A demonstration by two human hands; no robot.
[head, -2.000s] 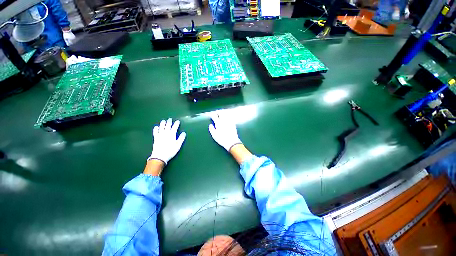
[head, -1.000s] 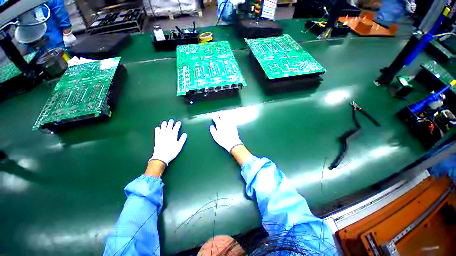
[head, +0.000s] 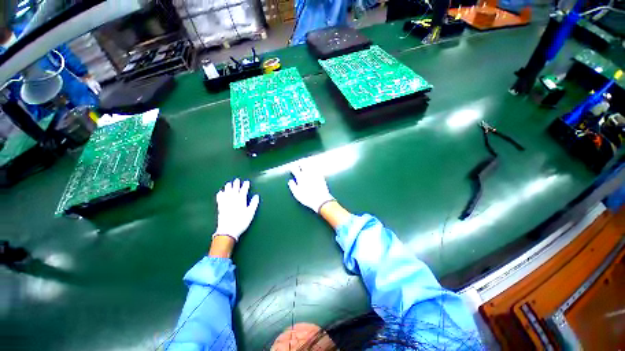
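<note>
My left hand and my right hand, both in white gloves, rest palm down and empty on the green mat, fingers apart. Beyond them, a green printed circuit board lies on a dark support. A second board lies to its right on a dark pad. A third board lies at the left, also on a dark block. No hand touches a board. Side cutters lie at the right, jaws away from me, with one long dark handle reaching toward me.
Orange carriers are stacked at the lower right. A black parts box and yellow roll stand at the far edge, near a bare foam pad. A blue-clad person stands beyond the bench. A tool box is at the right.
The camera view has tilted and shifted, so the boards sit differently in the picture. My hands stay flat on the mat. The person beyond the far foam pad has shifted, and the item seen above that pad is gone.
</note>
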